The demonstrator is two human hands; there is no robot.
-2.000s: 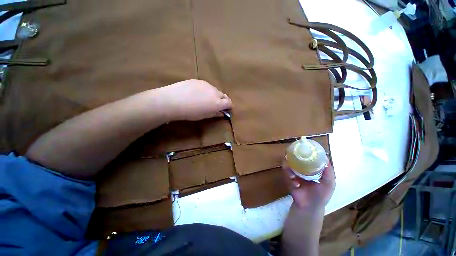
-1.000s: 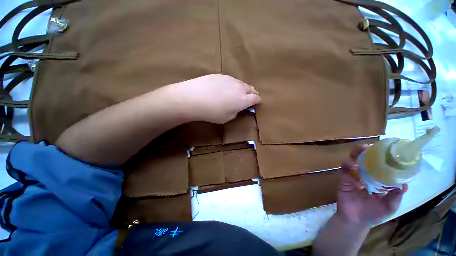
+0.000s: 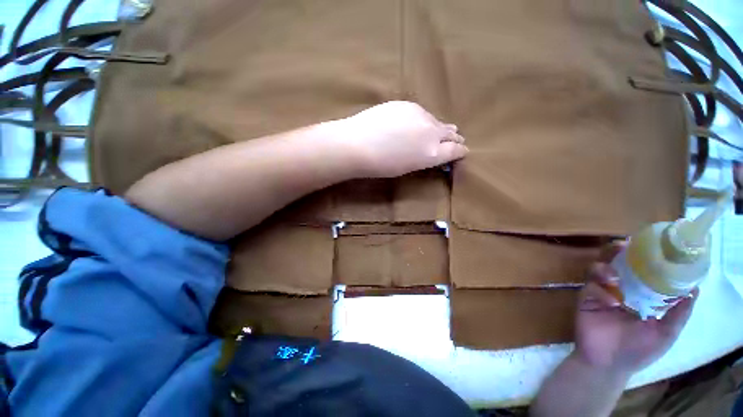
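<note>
Brown bag body panels point(image 3: 554, 163) lie flat in overlapping layers, with square notches at the bottom middle whose corners show whitish bits. My left hand point(image 3: 415, 142) reaches across the top panel, its fingertips closed on the panel edge at the notch corner. My right hand point(image 3: 631, 326) holds a clear glue bottle point(image 3: 661, 265) with cloudy yellowish contents, at the right over the panels' lower right corner. Its pale nozzle points up and right, away from the notch. The panel edge under my left fingertips is mostly hidden.
Thin brown straps point(image 3: 49, 126) loop out at the left, and more straps point(image 3: 709, 89) at the right. The white table point(image 3: 391, 319) shows through the lowest notch. My dark apron point(image 3: 326, 379) is at the table's front edge. Brown material lies below the table edge at lower right.
The view has shifted, so the panels sit further left-to-right in frame. The bottle has gone from nozzle-up to tilted right, away from the panels' middle. My left hand stays at the notch corner.
</note>
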